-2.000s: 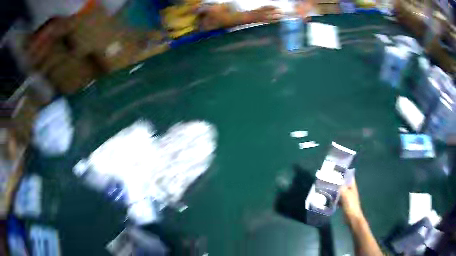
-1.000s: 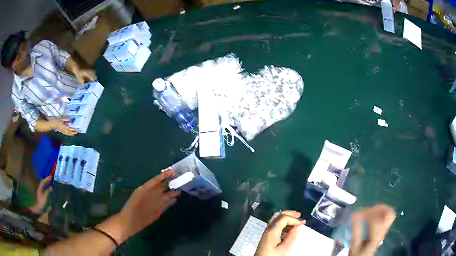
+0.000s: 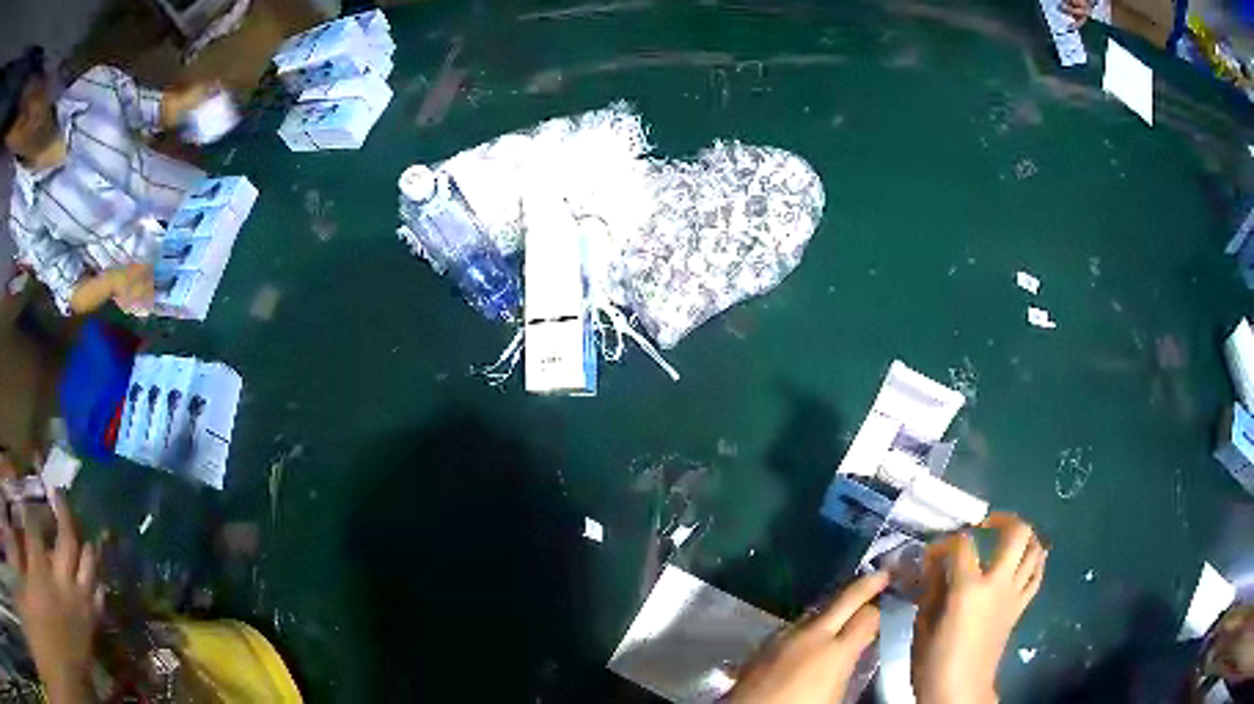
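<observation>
An open light-blue and white retail box (image 3: pixel 891 553) lies tilted at the lower right, its white flaps raised. My right hand (image 3: pixel 979 591) grips its right side and flap. My left hand (image 3: pixel 814 649) has its fingertips on the box's near edge. The hands partly hide the box mouth and its contents. A second open box (image 3: pixel 897 437) lies just behind it, close against it. A white paper leaflet (image 3: pixel 699 635) lies left of my left hand, partly under it.
A white box (image 3: pixel 556 323), water bottle (image 3: pixel 461 245), white cords (image 3: pixel 635 337) and a speckled bag (image 3: pixel 729 234) lie mid-table. Boxes stand at left (image 3: pixel 182 420) beside a person in a striped shirt (image 3: pixel 103 165). Another person's hand (image 3: pixel 55 578) is lower left.
The braceleted arm and the box it held have left the centre. My right hand has moved left onto the open box. My left hand has shifted right towards it.
</observation>
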